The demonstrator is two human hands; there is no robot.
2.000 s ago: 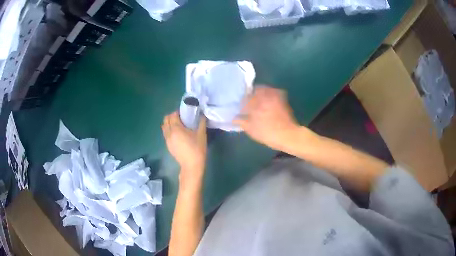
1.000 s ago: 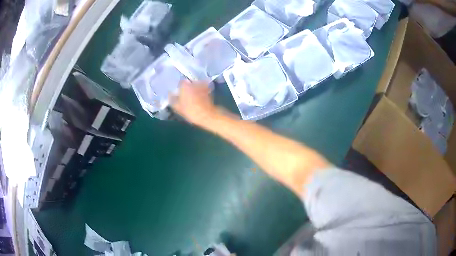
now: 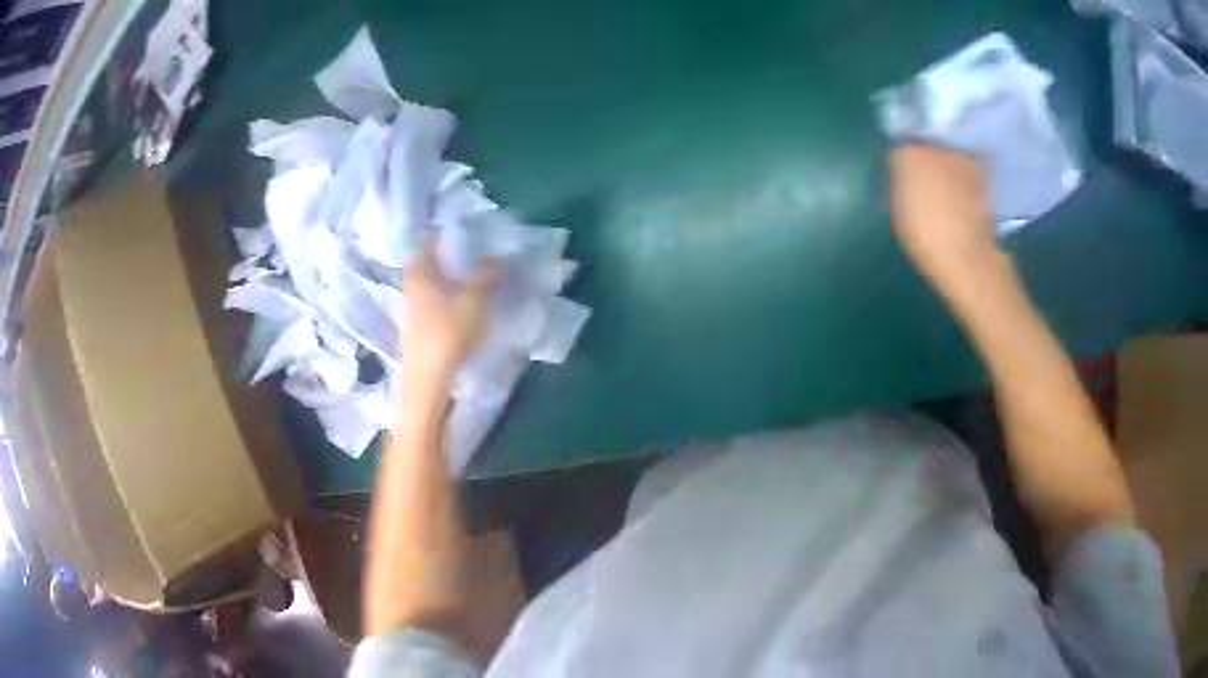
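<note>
A loose pile of white sleeves lies on the green bench at left. My left hand reaches into the right side of the pile; it is blurred, and whether its fingers hold a sleeve cannot be told. My right hand is at the lower left edge of a square tray with shiny clear wrinkles, at right. Its fingers are closed on that edge, and the fingertips are partly hidden.
A brown carton stands at the left bench end. A printed sheet lies at the upper left. More trays are cut off at the right edge. Another carton shows at the lower right. The bench's front edge runs before me.
The view has swung back to the sleeve pile. My left hand has come into view at the pile. My right hand has left the row of trays and now holds a single tray.
</note>
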